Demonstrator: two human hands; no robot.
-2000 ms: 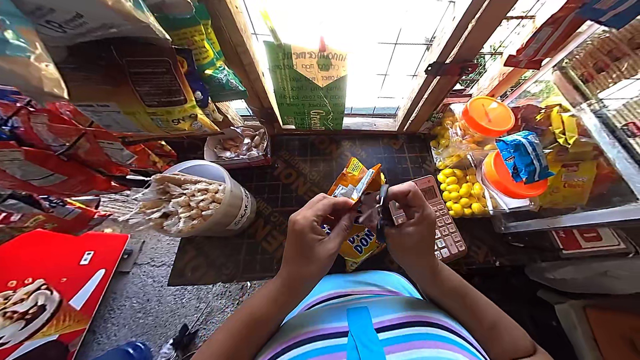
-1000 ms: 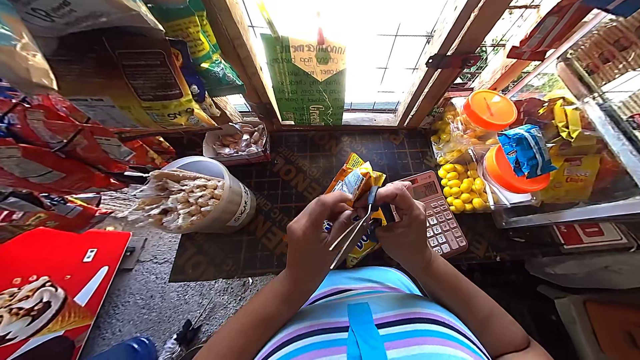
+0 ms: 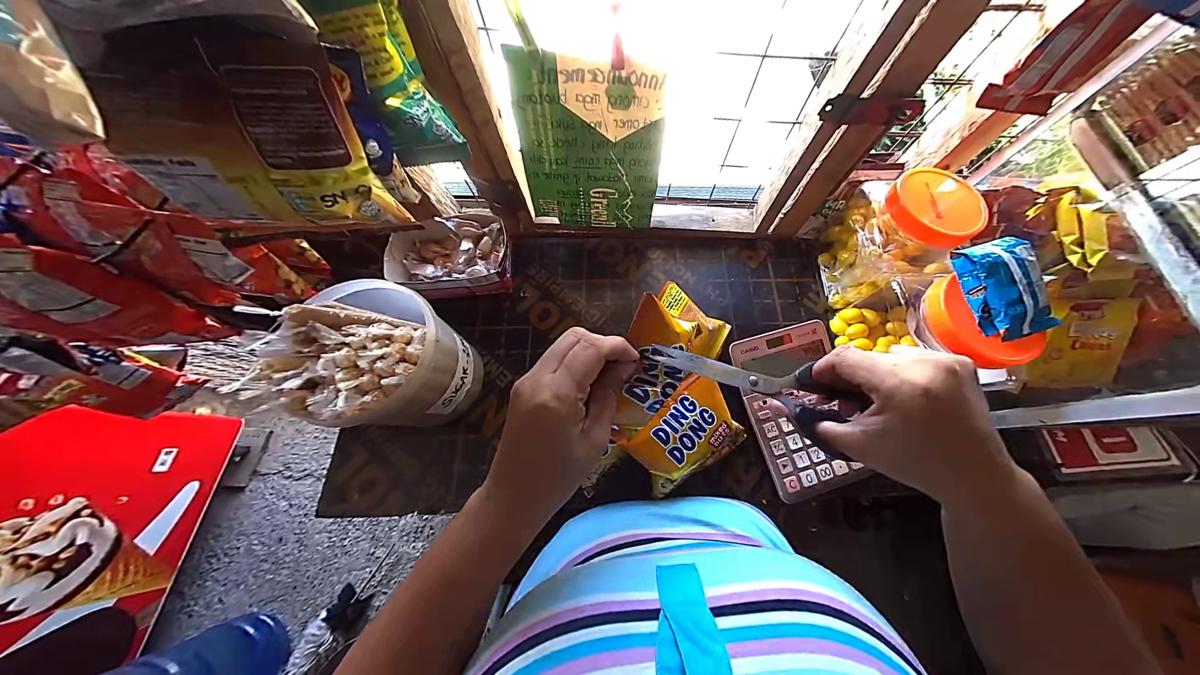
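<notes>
Scissors [image 3: 717, 368] with black handles are in my right hand [image 3: 905, 417], their metal blades slightly apart and pointing left. The blade tips reach the fingertips of my left hand [image 3: 572, 403], which are pinched together; what lies between them is too small to tell. Behind and below the blades, yellow and orange Ding Dong mixed nuts snack packs [image 3: 689, 431] lie on the dark counter [image 3: 581, 309]. A pink Casio calculator [image 3: 783, 441] sits to the right of the packs, partly under my right hand.
A white bucket of bagged snacks [image 3: 459, 375] and a box of wrapped items [image 3: 450, 281] stand at the left. Jars with orange lids [image 3: 937, 208] and yellow candies [image 3: 867, 328] are at the right. Snack packs hang at the left [image 3: 94, 253]. A green paper sign [image 3: 595, 141] hangs ahead.
My hands have moved apart, and the scissors now point left with their blades in plain view. A second ago both hands were close together over the snack packs.
</notes>
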